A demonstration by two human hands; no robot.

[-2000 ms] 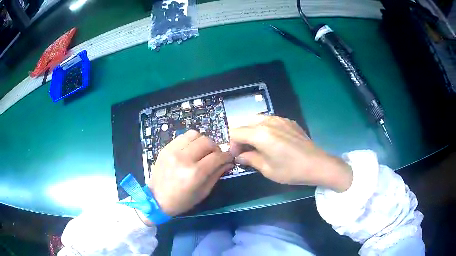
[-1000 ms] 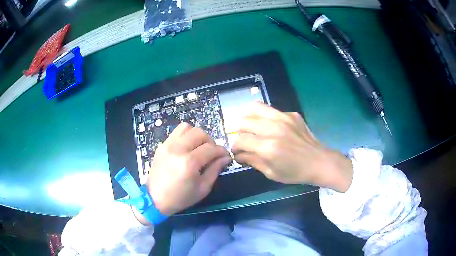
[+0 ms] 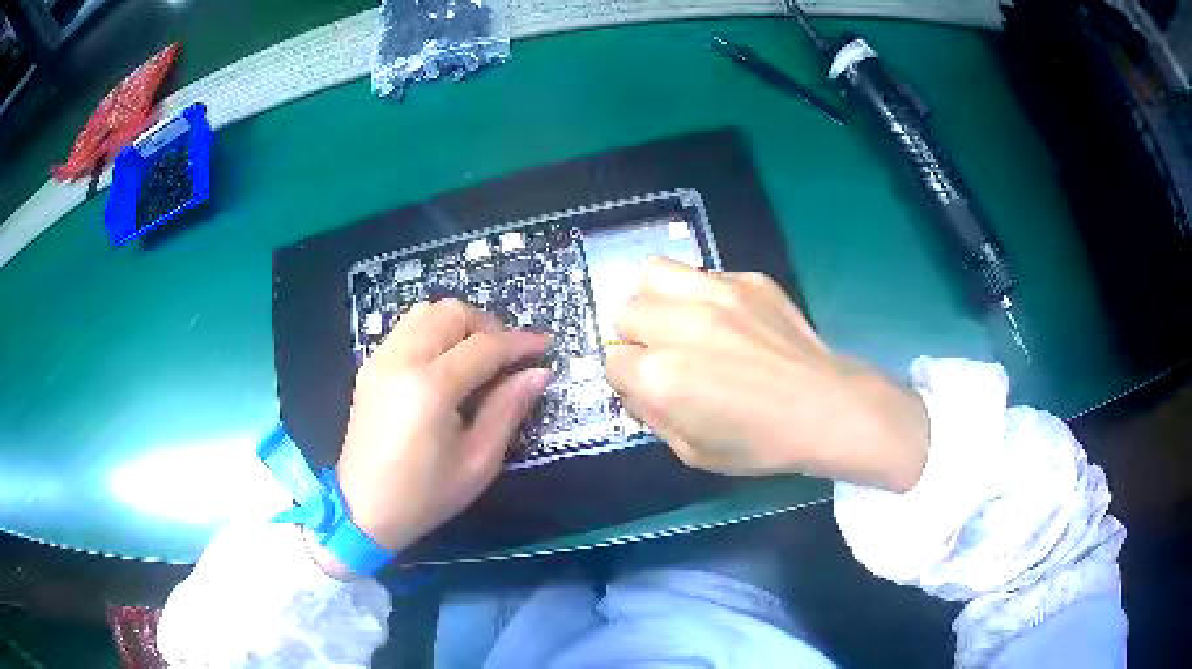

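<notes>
The mainboard [image 3: 523,290] is crowded with tiny parts and lies in a shallow silver-grey housing [image 3: 523,224] on a black mat [image 3: 314,307]. A plain silver-white plate [image 3: 641,248] sits right of the board. My left hand [image 3: 438,412] is over the board's left part, thumb and forefinger apart, with nothing seen between them. My right hand [image 3: 732,373] is over the plate's lower part and the housing's right side, fingers bent in. A small orange-yellow bit shows at its fingertips; whether the fingers grip it is hidden. A blue strap [image 3: 343,529] is on my left wrist.
An electric screwdriver [image 3: 926,170] and dark tweezers [image 3: 778,79] lie at the upper right. A blue screw bin [image 3: 160,177] and crumpled red bag [image 3: 120,111] are at the upper left. A clear parts bag [image 3: 438,46] lies behind the mat, on the pale ridged strip [image 3: 294,105].
My left hand has moved left, away from my right hand, and its thumb and forefinger have parted. More of the board's lower middle shows. My right hand has stayed nearly in place.
</notes>
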